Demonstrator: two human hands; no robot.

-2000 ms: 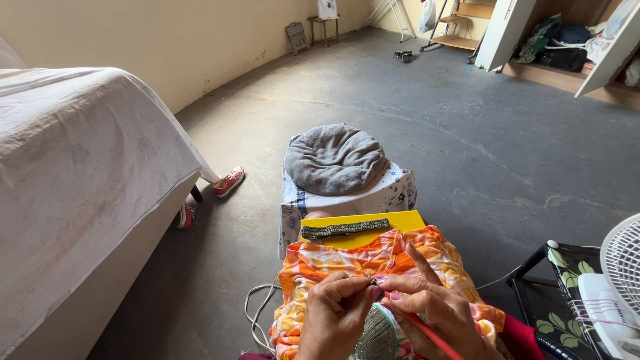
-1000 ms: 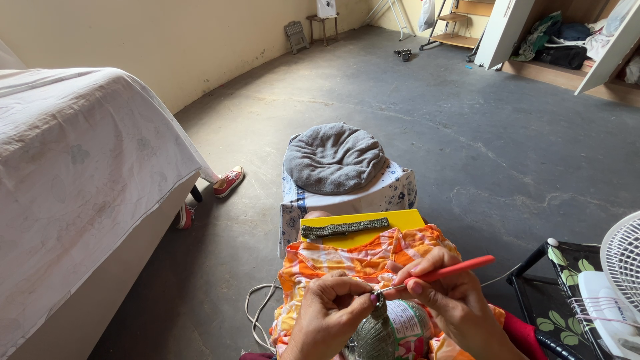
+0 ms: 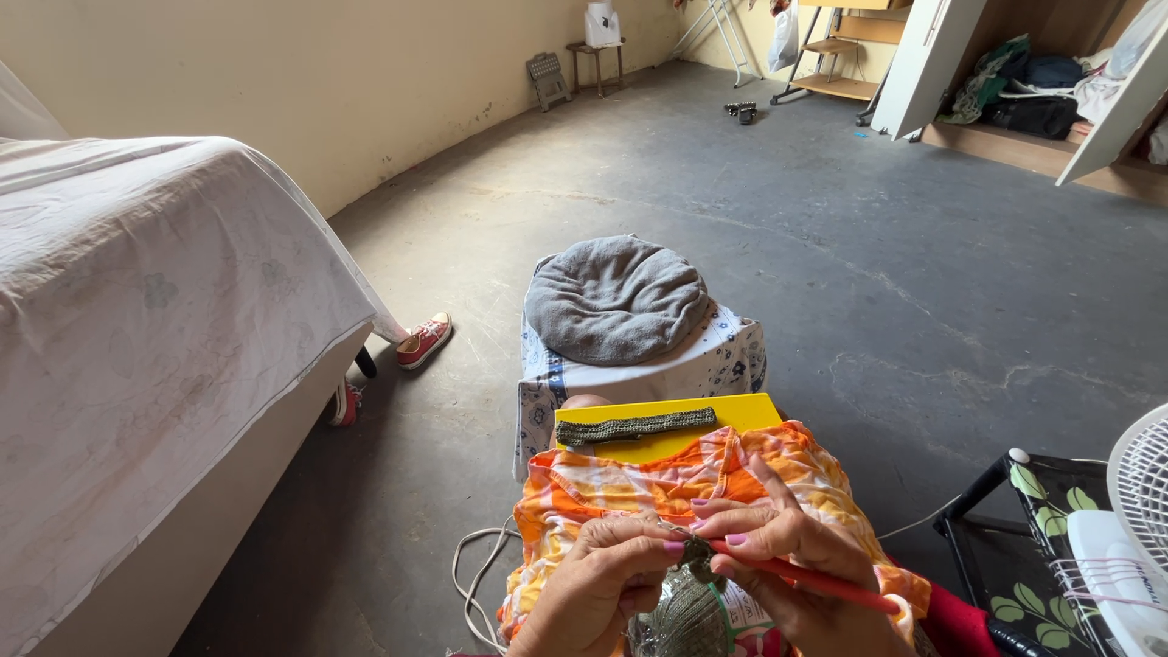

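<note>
Between my two hands is a small piece of dark green crochet [image 3: 698, 553]. My left hand [image 3: 607, 579] pinches it between thumb and fingers. My right hand [image 3: 798, 570] grips the red handle of a crochet hook [image 3: 812, 579], its tip at the work and its index finger raised. Below the hands lies a ball of green yarn [image 3: 684, 610] with a printed label, partly hidden by them. Orange and white patterned cloth [image 3: 630, 484] covers my lap. Past it, a flat strip of green crochet [image 3: 636, 426] rests on a yellow board [image 3: 748, 415].
A grey round cushion [image 3: 616, 299] lies on a cloth-covered seat [image 3: 730, 356] ahead. At left is a bed with a pale sheet [image 3: 182, 274], a red shoe [image 3: 424, 341] beside it. A white fan [image 3: 1145, 493] and black-framed stand [image 3: 990, 484] are at right; a cord [image 3: 470, 584] hangs at my left.
The hook's handle has swung from pointing up to the right to pointing down to the right. My right index finger is raised again, as it was two seconds ago.
</note>
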